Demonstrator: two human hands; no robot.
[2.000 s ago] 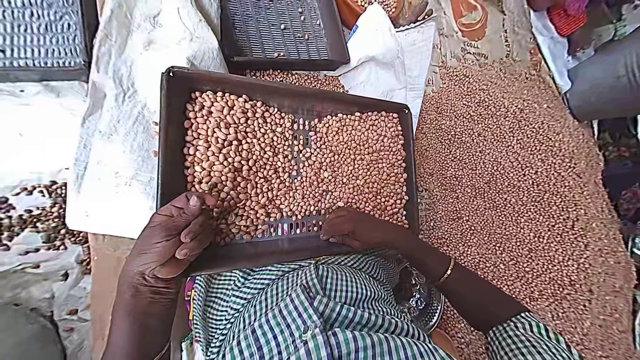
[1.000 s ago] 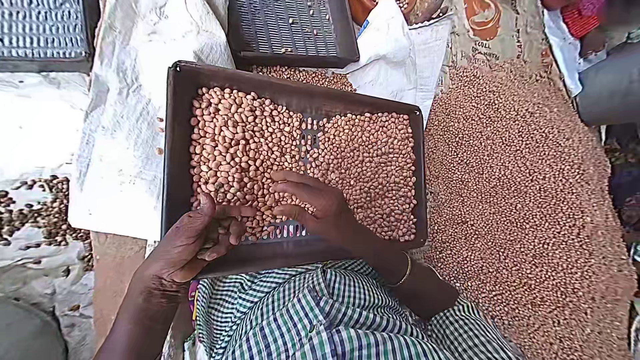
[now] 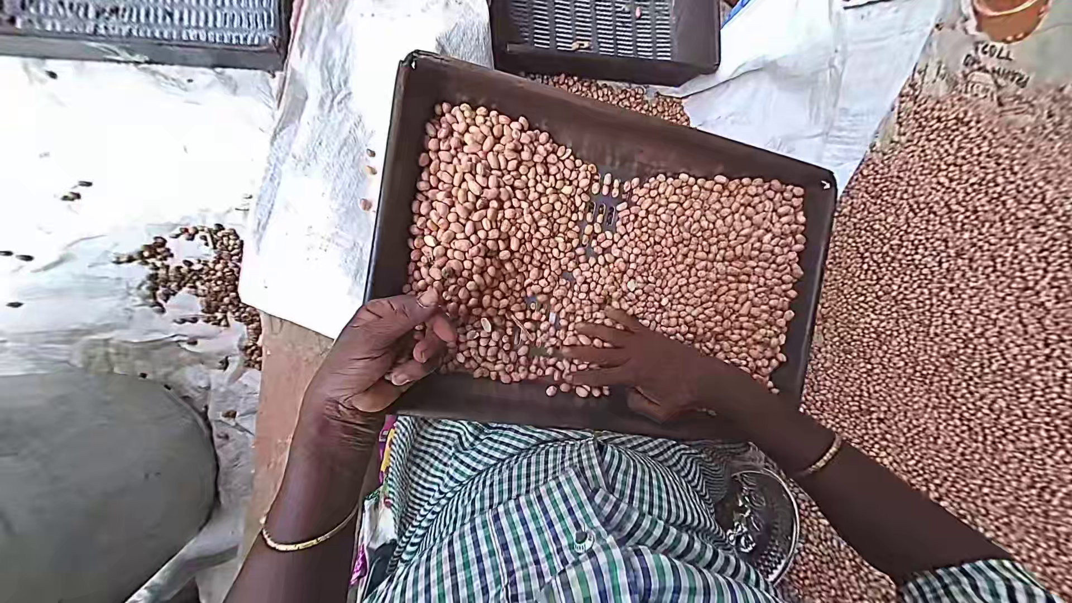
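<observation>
A dark slotted tray point(image 3: 712, 155) rests across my lap, tilted a little. Shelled peanuts point(image 3: 494, 193) cover most of its floor, larger ones at the left and smaller ones point(image 3: 712, 251) at the right, with some slots showing between. At the tray's lower left edge is my left hand point(image 3: 381, 356), fingers curled and thumb near the fingertips; whether something small is between them I cannot tell. My right hand point(image 3: 641, 364) lies palm down over the nuts near the lower edge, its fingers spread and touching them.
A large spread of peanuts point(image 3: 946, 335) covers the sacking at right. Another slotted tray point(image 3: 607, 63) stands beyond mine, and one point(image 3: 151, 54) is at top left. Dark nuts point(image 3: 205, 280) lie on white sheeting at left, above a grey rounded object point(image 3: 100, 477). A metal bowl point(image 3: 762, 519) is beside my lap.
My right hand has moved from the middle of the nuts toward the tray's lower edge. Nuts now cover more of the slots at the lower middle. My left hand stays at the lower left.
</observation>
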